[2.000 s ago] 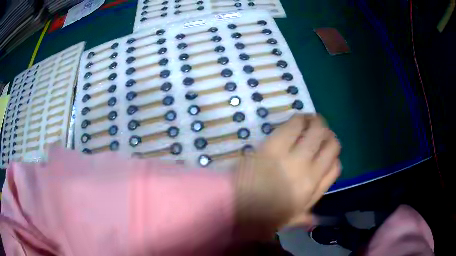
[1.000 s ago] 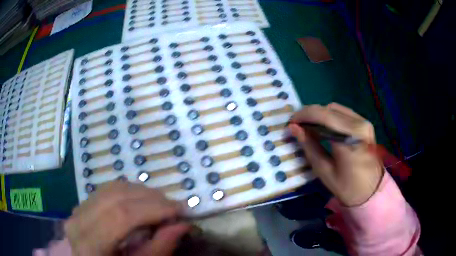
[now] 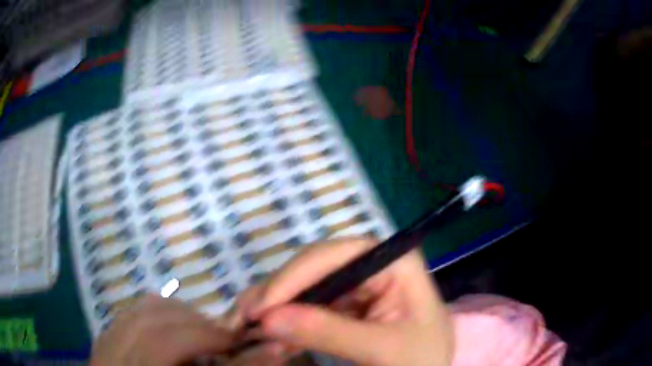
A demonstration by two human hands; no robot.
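My right hand (image 3: pixel 357 307) grips a thick black test probe (image 3: pixel 379 257), which slants up to the right and ends in a whitish tip with a red lead. My left hand (image 3: pixel 161 332) is at the bottom, cut off by the frame edge and blurred. The fingertips of both hands meet near the probe's lower end; whether the left holds a speaker unit is hidden. The main foam tray (image 3: pixel 221 168) lies behind the hands, with rows of small dark discs and tan bars.
A second foam tray (image 3: pixel 28 207) lies at the left, a third (image 3: pixel 214 43) behind the main one. A red-brown square (image 3: pixel 374 102) and red lead (image 3: pixel 410 107) lie to the right. A green label (image 3: pixel 17 334) is lower left, a paper slip (image 3: pixel 61 68) upper left.
My right hand has moved left and down from the tray's right edge to meet my left hand, and the probe now points up right. The view has shifted and blurred.
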